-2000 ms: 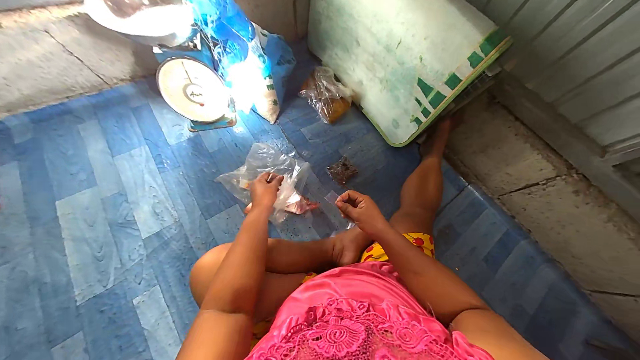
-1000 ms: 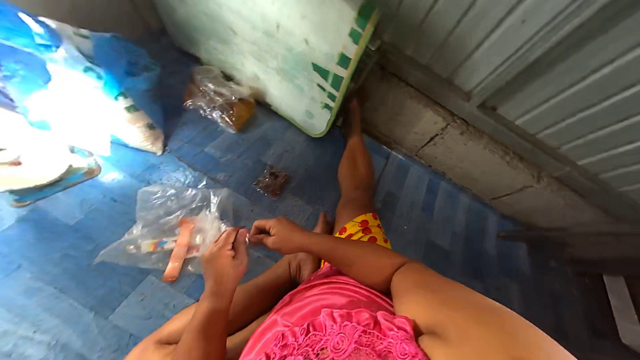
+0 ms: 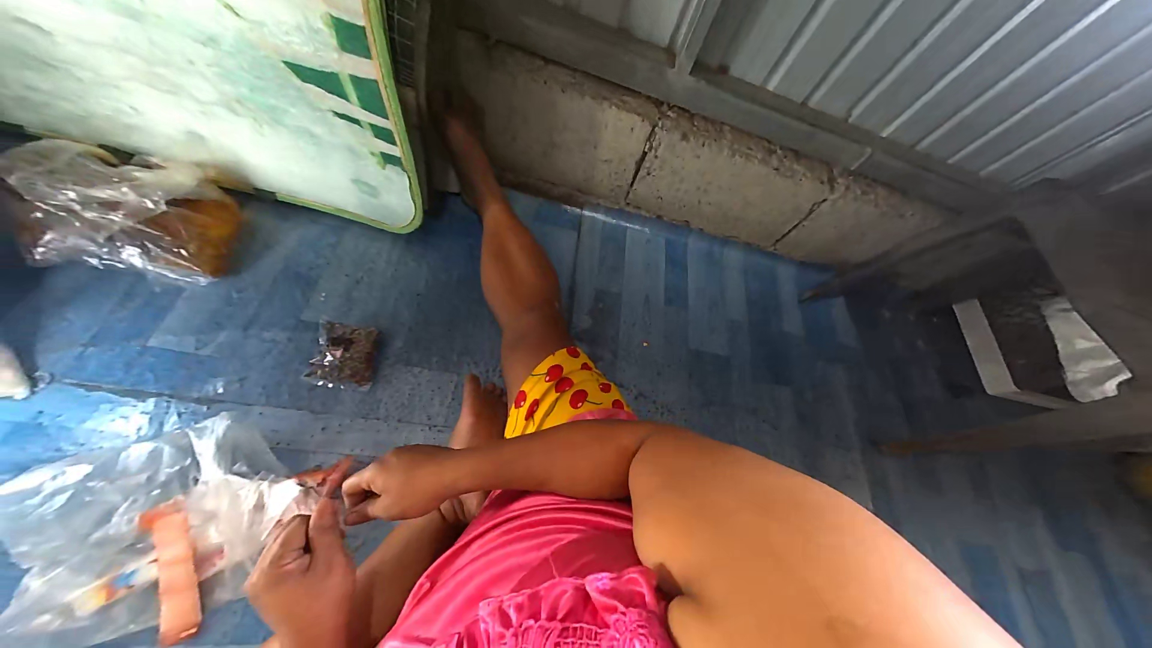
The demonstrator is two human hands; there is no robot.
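Observation:
My left hand [image 3: 306,567] is at the lower left, fingers closed on the edge of a clear plastic bag [image 3: 238,504]. My right hand [image 3: 396,486] meets it from the right, its fingertips pinched near the same gathered edge, with a small reddish piece [image 3: 324,475] beside the fingertips. What exactly lies between the right fingers is too small to tell. An orange-pink strip [image 3: 175,571] lies on the bag, left of my left hand. Beyond my hands, a small clear packet of dark bits [image 3: 346,354] rests on the floor.
A plastic bag with something orange-brown [image 3: 202,234] lies at the left, by a white and green panel [image 3: 270,108]. My outstretched leg [image 3: 517,270] reaches toward the concrete block wall [image 3: 711,171]. Wooden pieces [image 3: 981,427] stand at the right, on the blue wood-pattern floor [image 3: 711,333].
My hands were apart two seconds ago and have come together at the bag. The view has swung to the right, and the scale seen earlier is out of it.

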